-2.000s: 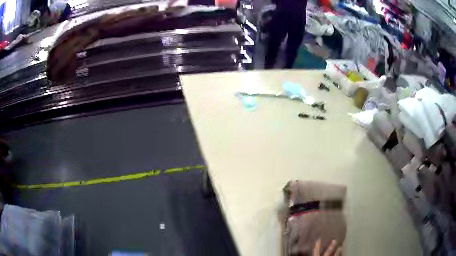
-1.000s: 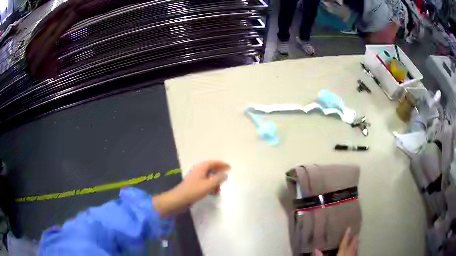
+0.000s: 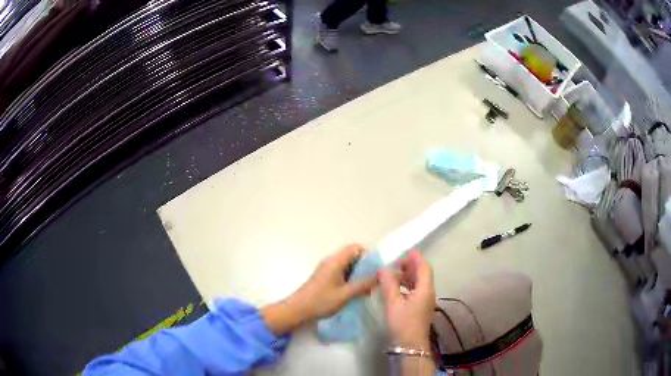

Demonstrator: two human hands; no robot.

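A white label strip (image 3: 430,222) with light-blue ends runs across the cream table from a metal clip to my hands. My left hand (image 3: 324,286) holds its near blue end. My right hand (image 3: 410,294) has its fingers at the strip where white meets blue; they are blurred. A folded taupe bundle (image 3: 485,312) with a black, red-edged band (image 3: 493,349) lies at the lower right, partly behind my right hand and cut off by the frame edge. The far crumpled blue end (image 3: 450,166) lies near the clip.
Metal clips (image 3: 512,186) and a black pen (image 3: 505,236) lie on the cream table (image 3: 294,183). A white tray (image 3: 541,99) stands at its far right corner. Stacked taupe bundles (image 3: 625,213) line the right side. Metal racks (image 3: 147,95) stand left. A person's legs (image 3: 353,15) show at the top.
The view has shifted. My left hand has moved onto the strip and holds its blue end. My right hand has left the banded bundle and joined it. The strip is now drawn out straighter towards me.
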